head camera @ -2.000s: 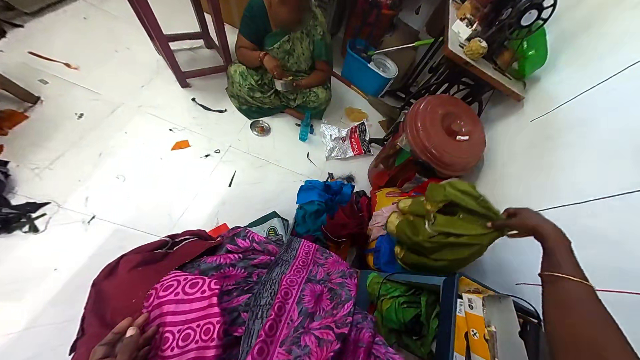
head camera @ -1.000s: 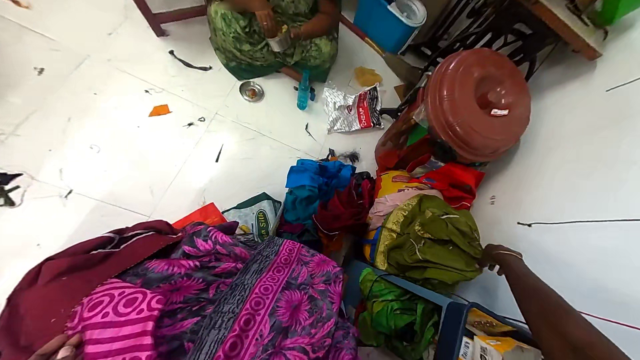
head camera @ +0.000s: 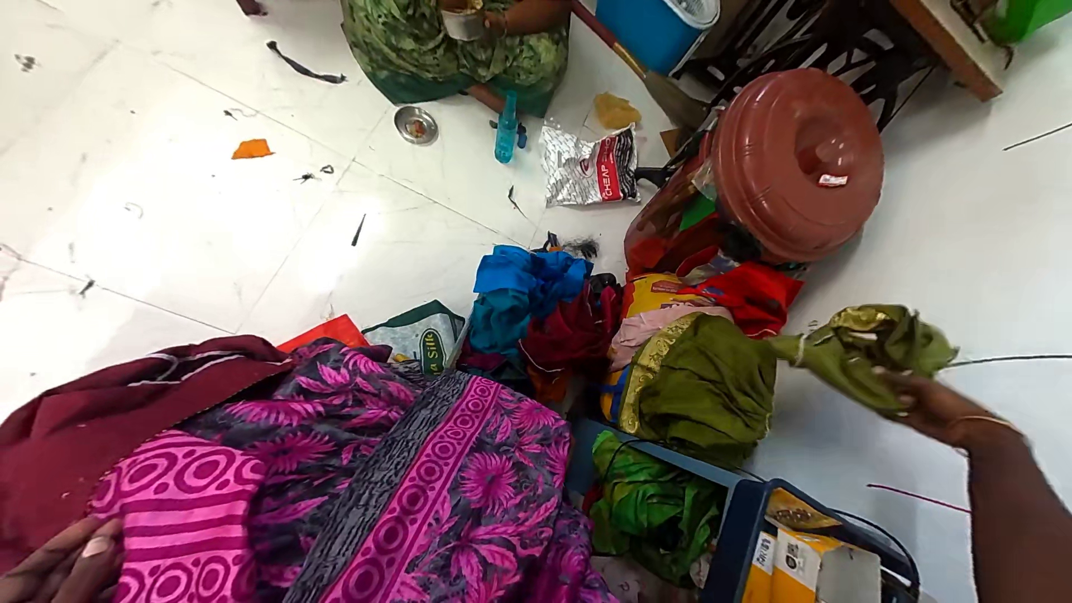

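Observation:
My right hand [head camera: 930, 406] grips a gathered bunch of olive green cloth [head camera: 871, 347] with a gold border. A narrow, tied-looking neck joins it to a larger olive green bundle [head camera: 712, 385] on the cloth pile. My left hand [head camera: 71, 561] rests at the bottom left against the pink striped border [head camera: 188, 519] of a purple and grey floral cloth [head camera: 452, 494]; its fingertips are partly hidden, so whether it pinches the cloth is unclear. Maroon cloth [head camera: 109, 427] lies beside it. Green patterned cloth [head camera: 653, 502] sits in a blue container below the olive bundle.
A brown-lidded bin [head camera: 796, 167] stands behind the pile, near blue cloth [head camera: 519, 289]. A blue crate [head camera: 741, 536] holds yellow boxes. Further off are a silver packet [head camera: 586, 167], a blue bottle [head camera: 506, 130], a steel bowl [head camera: 415, 125], a broom [head camera: 670, 96] and a seated person [head camera: 461, 50].
My right hand has moved right, away from the pile, drawing a bunch of the olive cloth out from the bundle. My left hand stays by the pink border. The view has shifted closer.

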